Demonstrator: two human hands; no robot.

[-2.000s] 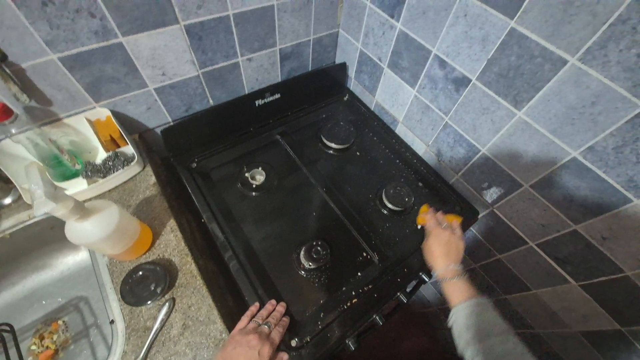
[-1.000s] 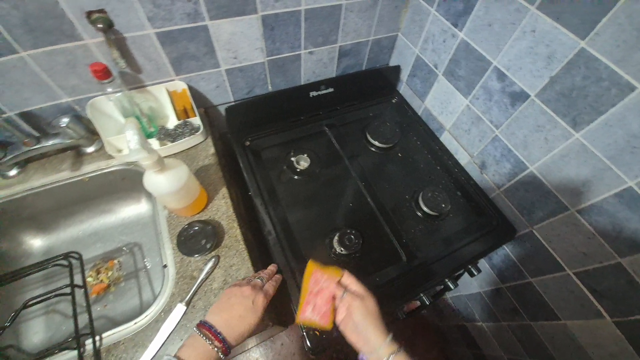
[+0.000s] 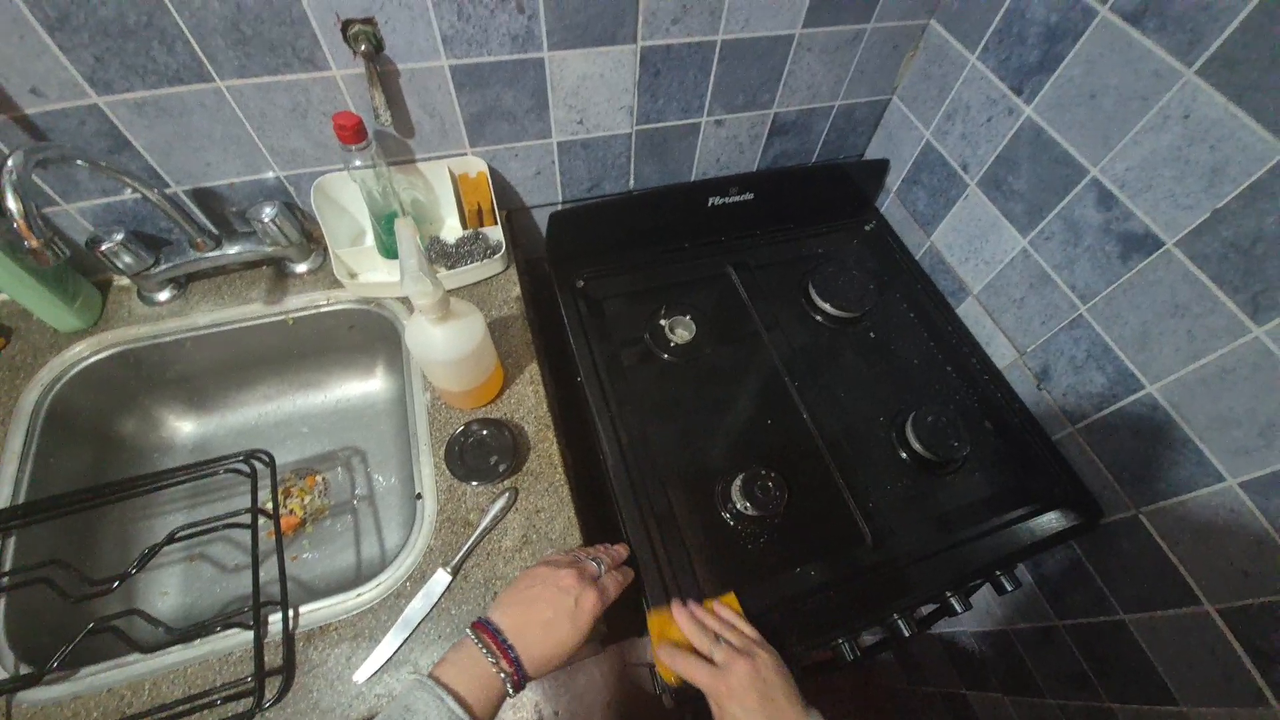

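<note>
My right hand (image 3: 730, 665) presses a yellow sponge cloth (image 3: 695, 625) onto the front left corner of the black gas stove (image 3: 800, 440). My left hand (image 3: 565, 610) rests at the countertop edge beside the stove, with nothing seen in it; its fingertips reach the gap there. The front left burner (image 3: 758, 492) has droplets and specks around it. At the back left, the burner base (image 3: 680, 329) stands without its cap. A round black burner cap (image 3: 481, 451) and a table knife (image 3: 440, 580) lie on the counter, left of the stove.
A spray bottle (image 3: 452, 345) with orange liquid stands behind the cap. Behind it, a white caddy (image 3: 340, 255) holds a red-capped bottle (image 3: 375, 195), a scourer (image 3: 463, 249) and sponges. Black pan grates (image 3: 260, 560) lie over the steel sink (image 3: 200, 400), which has food scraps inside.
My right hand has moved from the stove's right side to its front left corner with the cloth, whose pink face showed a second ago. My left hand has left the stove's front edge.
</note>
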